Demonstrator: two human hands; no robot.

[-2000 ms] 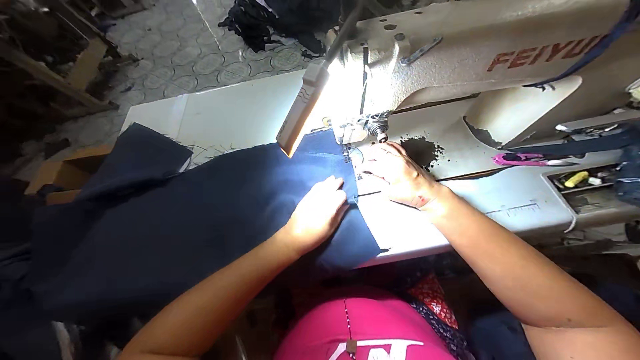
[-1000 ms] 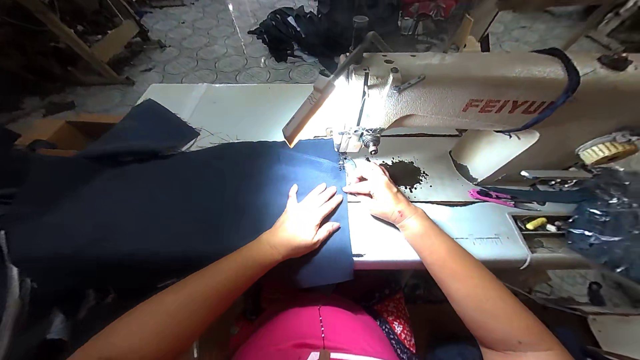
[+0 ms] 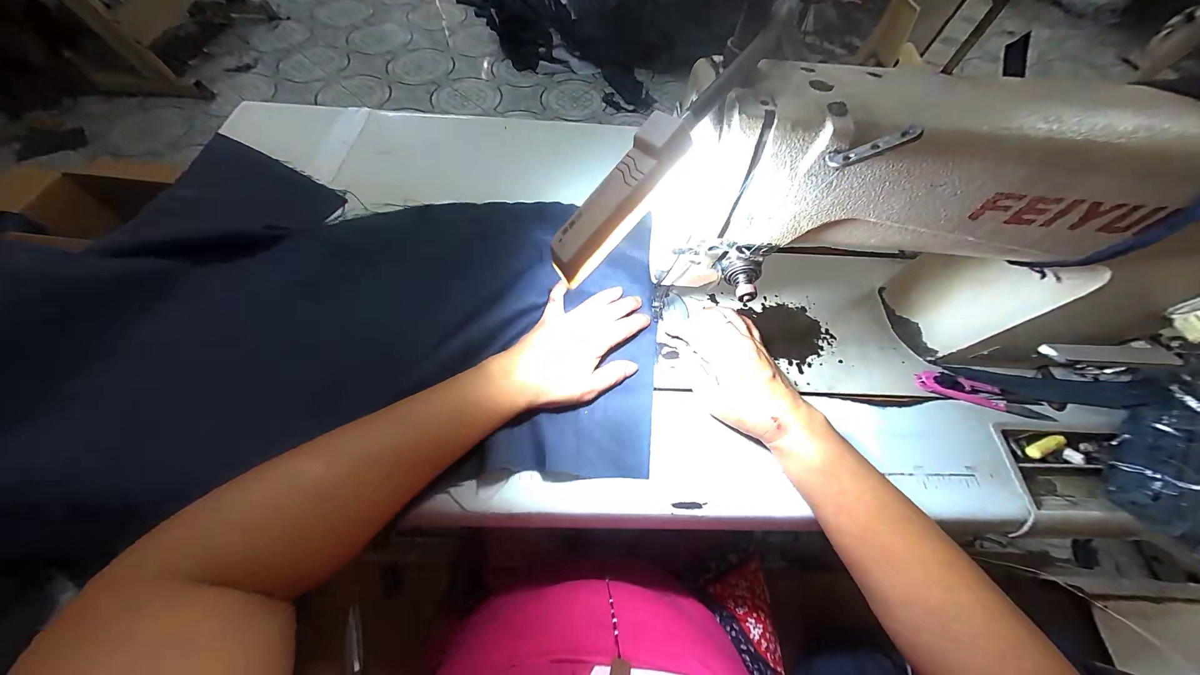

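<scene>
Navy fabric (image 3: 375, 319) covers the left of the white sewing table (image 3: 487, 155), its right edge lying at the presser foot (image 3: 664, 300) of a Feiyue-type sewing machine (image 3: 872, 159). My left hand (image 3: 577, 352) rests flat on the fabric with its fingers apart, just left of that edge. Close to the needle, my right hand (image 3: 731, 361) has its fingertips beside the presser foot at the fabric's edge; glare hides whether they pinch anything. A lit lamp (image 3: 619, 202) hangs over the fabric, left of the machine head.
Pink-handled snips (image 3: 975, 388) lie on the table to the right. A recessed tray (image 3: 1059, 455) there holds a yellow item (image 3: 1045, 446), beside a dark plastic-wrapped bundle (image 3: 1158, 459). At the far left stands a cardboard box (image 3: 122, 173). Dark cloth scraps (image 3: 581, 42) lie on the tiled floor behind.
The fabric's right edge was slanted two seconds ago and now runs straighter toward the table's front. My left hand was more bunched then; its fingers are now spread on the fabric.
</scene>
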